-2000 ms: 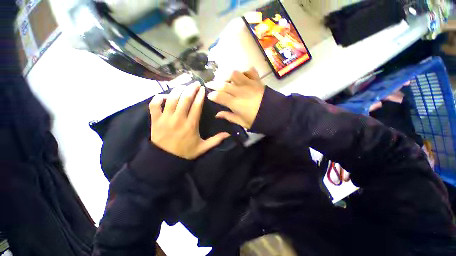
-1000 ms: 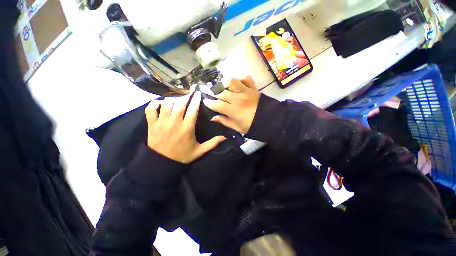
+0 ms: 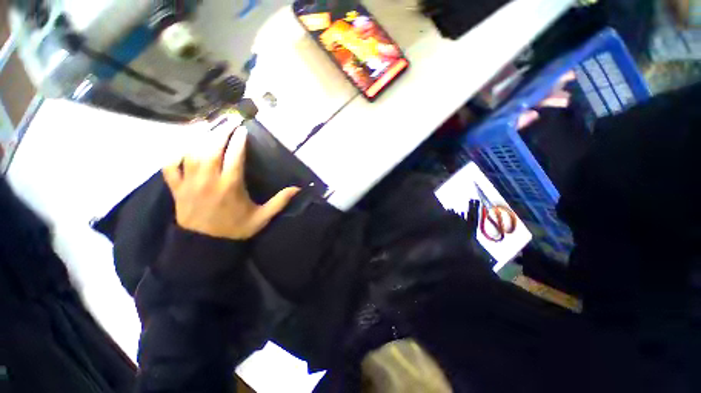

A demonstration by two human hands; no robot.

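Observation:
The black garment piece (image 3: 284,253) lies on the white machine table, with its upper edge near the needle area, and hangs toward my lap. My left hand (image 3: 219,188) lies flat on it, palm down, thumb spread to the right, fingertips close to the needle area. A straight black strip (image 3: 273,150) runs from the needle area down to the right of my fingers. The sewing machine head (image 3: 138,69) is blurred, so the presser foot and needle are not clear. My right hand is not in view; a dark sleeve (image 3: 638,176) shows at the right.
A smartphone (image 3: 355,47) with a bright screen lies on the table. A dark bundle (image 3: 461,14) is at the top. Scissors (image 3: 496,219) lie on white paper (image 3: 459,192). A blue basket (image 3: 530,165) holds pink and black scraps. Black cloth (image 3: 46,299) hangs at the left.
My right hand has left the cloth and gone out of view, its sleeve now at the far right. My left hand stays on the cloth. The view has shifted, showing the scissors fully.

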